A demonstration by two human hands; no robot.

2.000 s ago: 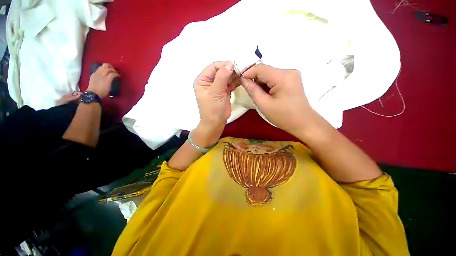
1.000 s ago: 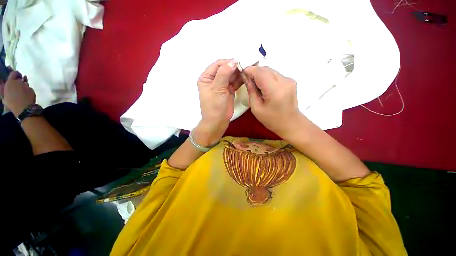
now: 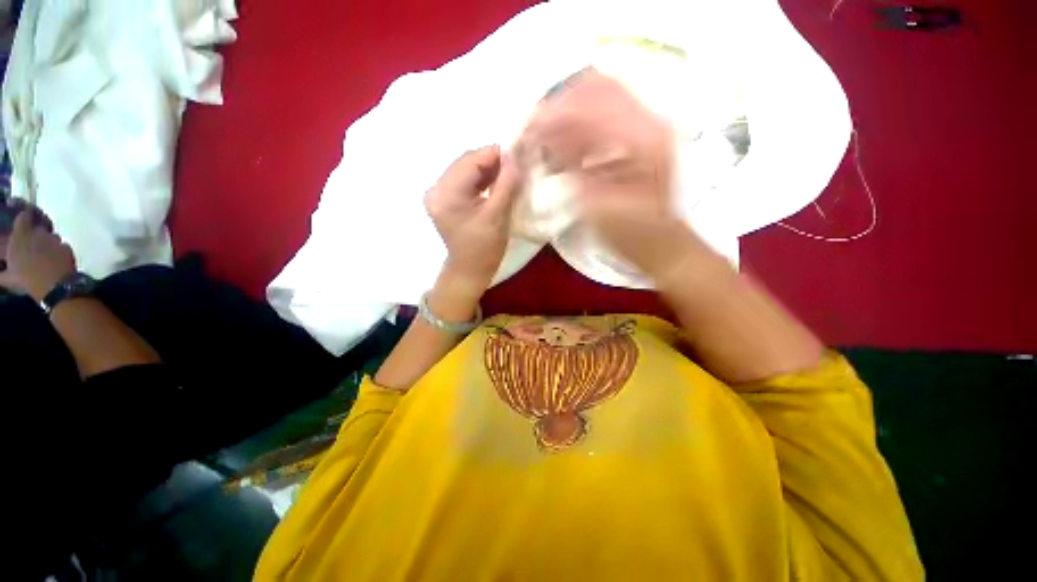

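Observation:
A large white garment [image 3: 398, 171] lies spread on the red table in front of me. My left hand [image 3: 472, 210] pinches a fold of it between thumb and fingers. My right hand [image 3: 603, 148] is raised just to the right of my left hand and is badly blurred by motion. Whether it holds a needle cannot be seen. A pale thread [image 3: 873, 205] loops over the red cloth at the garment's right side. Any small fastener at my fingertips is hidden or too small to tell.
The table has a red cloth [image 3: 944, 227]. Dark thread snips [image 3: 919, 17] lie at the far right. An off-white garment pile [image 3: 108, 136] is at the left. A person in black sits at the left, with a hand and wristwatch [image 3: 66, 290] in view.
My right hand has moved up and away from my left fingertips and is now blurred. The garment, thread and snips appear shifted left in view. The neighbour's hand moved left from the dark object earlier.

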